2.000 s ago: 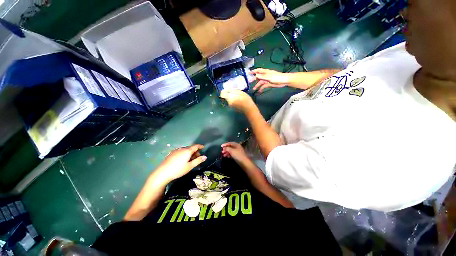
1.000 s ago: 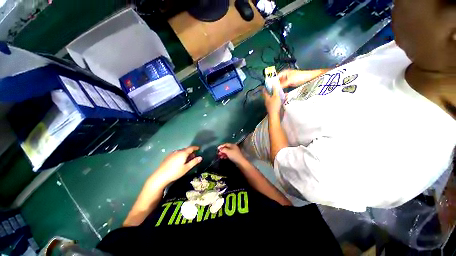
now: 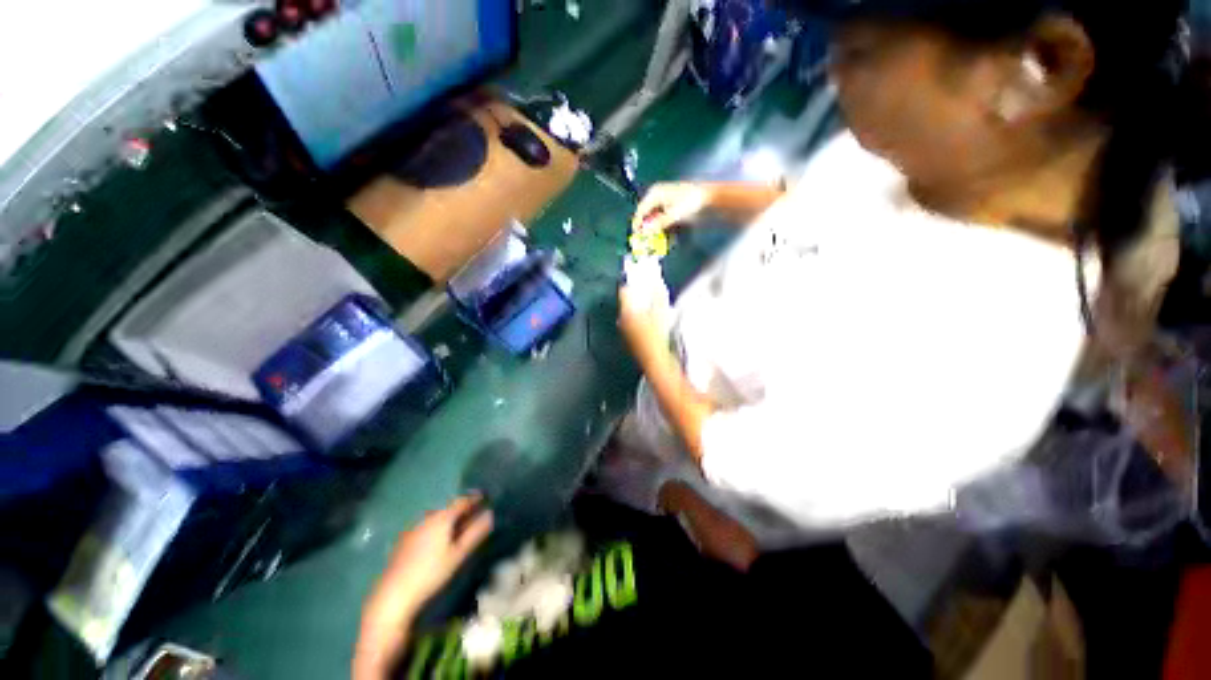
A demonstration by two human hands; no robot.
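My left hand [image 3: 432, 558] rests at the green bench's [image 3: 438, 438] front edge, fingers slightly curled, nothing seen in it. Only a blurred piece of my right forearm [image 3: 711, 525] shows beside my black shirt; the right hand cannot be made out. Ahead on the bench stands a small open blue box [image 3: 531, 319] with its lid up. To its left is a larger blue box [image 3: 348, 372] with a white open lid. Another person's hands hold a small white and yellow item [image 3: 647, 249].
A container of upright blue boxes [image 3: 199, 436] stands at the left. A monitor [image 3: 385, 67] and a black mouse [image 3: 525, 142] on a brown board [image 3: 465, 219] are at the back. A person in a white shirt [image 3: 863, 359] stands close on the right.
The view has swung up and right, bringing in the monitor and the person's head. The person took an item from the small blue box. My right hand has dropped out of clear sight.
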